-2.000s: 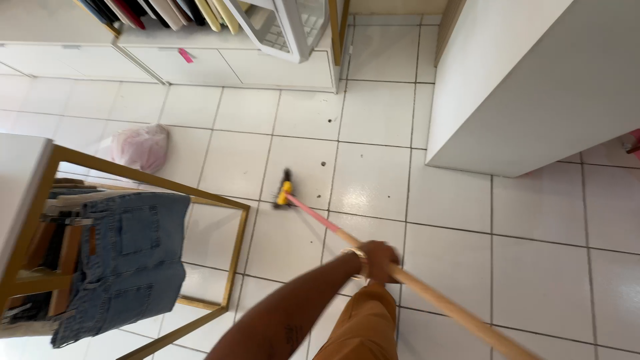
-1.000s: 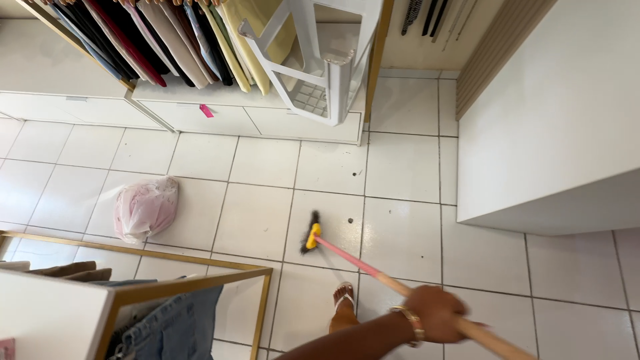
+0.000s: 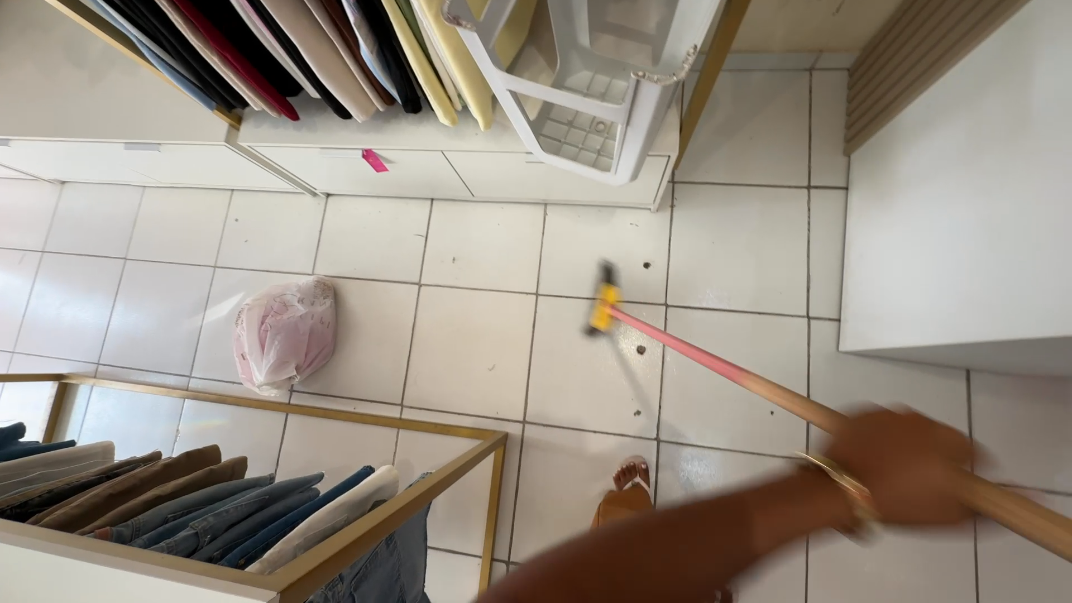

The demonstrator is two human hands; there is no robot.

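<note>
My left hand point(image 3: 900, 465), blurred and with a gold-coloured bracelet at the wrist, is closed around the wooden handle point(image 3: 745, 381) of a long-handled floor tool. The handle is pink near its lower end. Its small yellow and black head point(image 3: 605, 303) rests on or just over the white floor tiles, too blurred to tell a brush from a squeegee. Dark specks point(image 3: 641, 349) lie on the tiles just right of the head. The handle's upper end runs out of view at the right edge. My right hand is out of view.
A white plastic step stool or crate point(image 3: 578, 100) stands by a clothes rack over white drawers point(image 3: 402, 172). A tied plastic bag point(image 3: 286, 335) lies on the floor at left. A gold-framed rack point(image 3: 494, 444) of jeans is at lower left, a white counter point(image 3: 963, 243) at right. One sandalled foot point(image 3: 631, 477) shows.
The tool's head has moved up the floor, from below the seam between two tile rows to across it. The left hand has stayed around the handle. The view has shifted since the oldest frame.
</note>
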